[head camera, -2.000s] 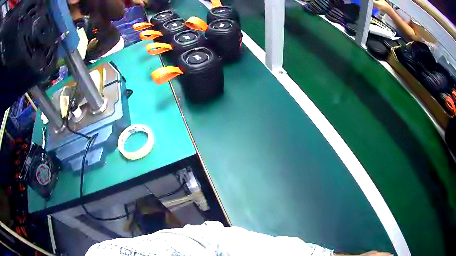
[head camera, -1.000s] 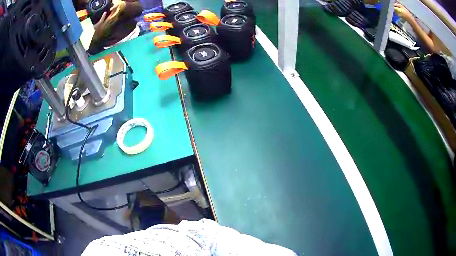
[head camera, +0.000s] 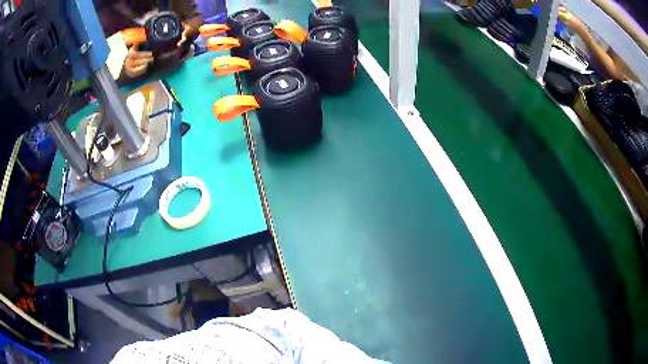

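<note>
Several black rounded speakers stand upright in a group at the top centre, on the dark green bench (head camera: 341,234). The nearest speaker (head camera: 290,117) shows a round black disc with a pale logo on top. Its orange carry strap (head camera: 236,107) sticks out to the left over the side table. Other speakers stand behind it, some with orange straps. Neither of my hands is in the picture; only white patterned clothing shows at the bottom edge.
The side table (head camera: 234,206) bears a masking tape roll (head camera: 185,202), a blue-grey press (head camera: 117,188) and a small fan (head camera: 55,234). Another person's hands (head camera: 138,62) hold a speaker (head camera: 163,30) beyond it. A white post (head camera: 403,64) stands beside the green belt (head camera: 511,156).
The view has shifted slightly. A hand at the bottom right edge two seconds ago is out of view. The other person's speaker is now held up with its strap showing.
</note>
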